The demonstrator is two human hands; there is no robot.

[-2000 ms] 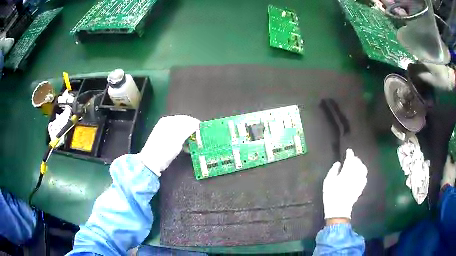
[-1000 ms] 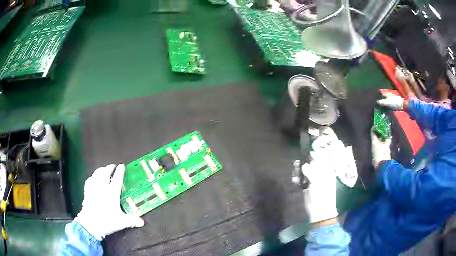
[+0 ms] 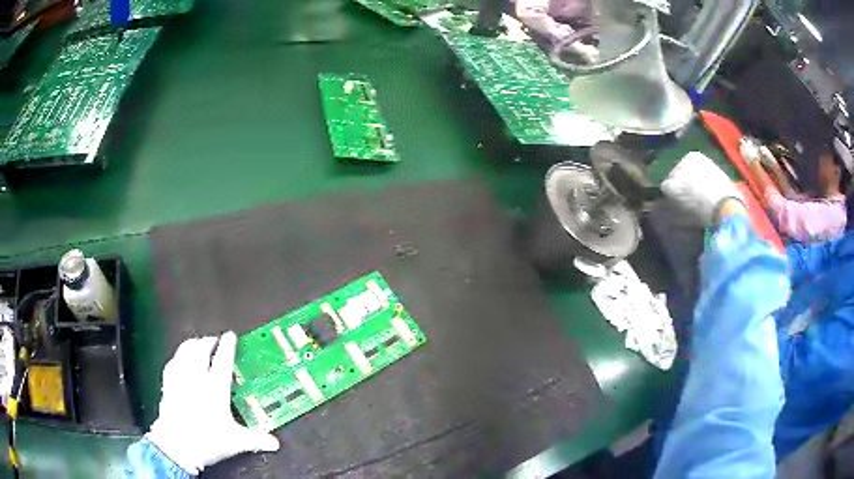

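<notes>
A green circuit board point(image 3: 328, 351) lies tilted on the dark foam mat point(image 3: 375, 224), its face with white connectors and a black chip up. My left hand point(image 3: 201, 402), white-gloved, grips the board's left end, with thumb and fingers at its edge. My right hand point(image 3: 700, 190), white-gloved, is raised just right of the round metal can point(image 3: 592, 210), whose lid is tipped up. Its fingers are closed on the dark brush point(image 3: 648, 194), which points at the can; its far end is blurred against the lid.
A smaller green board point(image 3: 358, 117) lies beyond the mat. Large board panels point(image 3: 80, 94) stand at the back. A clear fume hood point(image 3: 629, 94) hangs behind the can. A crumpled white cloth point(image 3: 632, 313) lies below it. A divided black tray point(image 3: 98, 374) is at left. Another person's blue sleeve point(image 3: 815, 327) is at right.
The view has swung right. My right hand has moved with the brush from the mat, past the cloth, up to the can's right side. My left hand stays on the board, now angled more.
</notes>
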